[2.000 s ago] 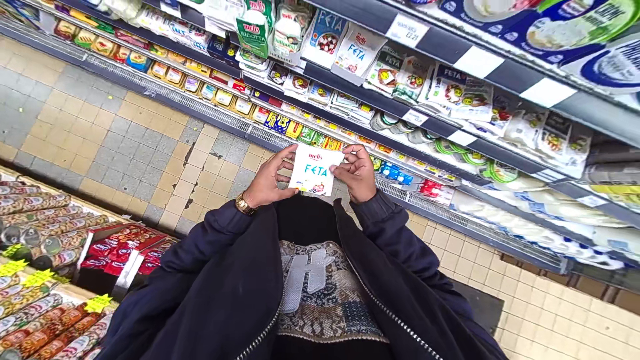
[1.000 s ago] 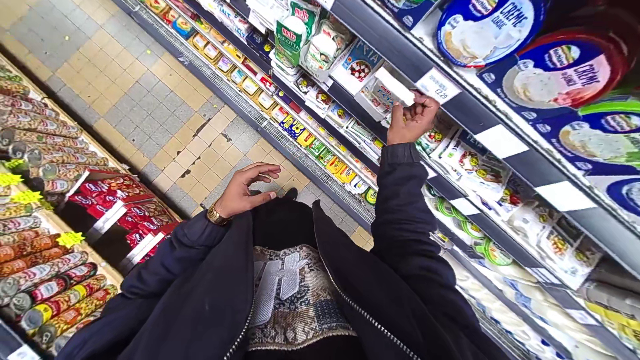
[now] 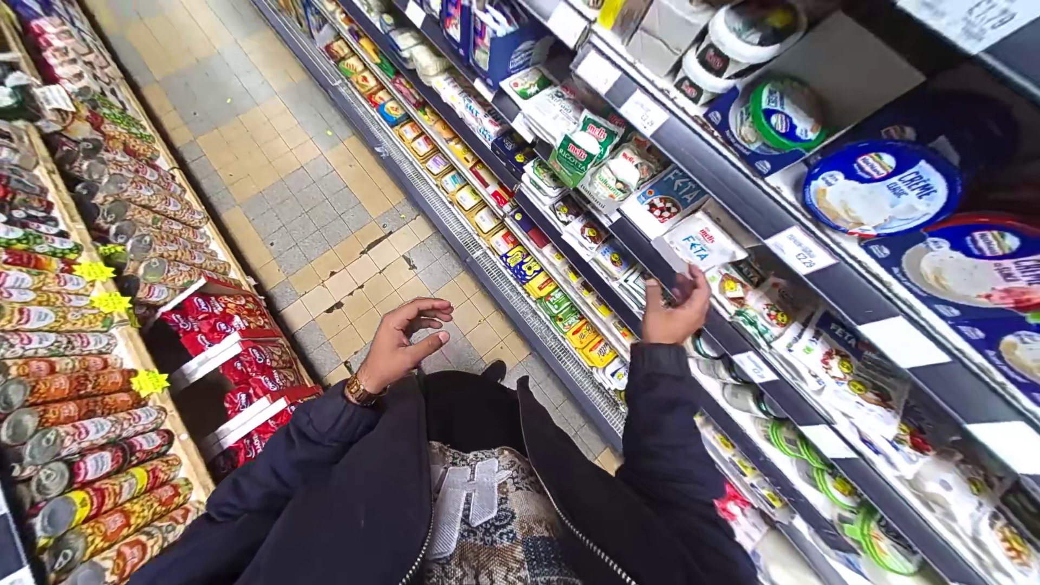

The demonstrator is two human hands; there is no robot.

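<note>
My left hand (image 3: 405, 345), with a watch at the wrist, hangs over the tiled floor, fingers curled apart and holding nothing. At the edge of the chilled shelf is my right hand (image 3: 676, 307), its fingers bent, with nothing seen in them. Just above its fingertips a white feta packet (image 3: 704, 242) lies on the shelf. Beside that packet are a blue feta packet (image 3: 671, 197), a halloumi packet (image 3: 619, 177) and a green ricotta packet (image 3: 583, 150).
Shelf rails with blank-looking and printed price tags (image 3: 800, 249) run diagonally on the right. Above them stand round cream cheese tubs (image 3: 881, 188). Rows of tins (image 3: 97, 447) and red snack bags (image 3: 260, 366) line the left side, along a tiled floor (image 3: 325, 179).
The white feta packet, held in both hands two seconds ago, now lies on the shelf. My right hand has gone out to the shelf, then drawn slightly back from it. The view has shifted.
</note>
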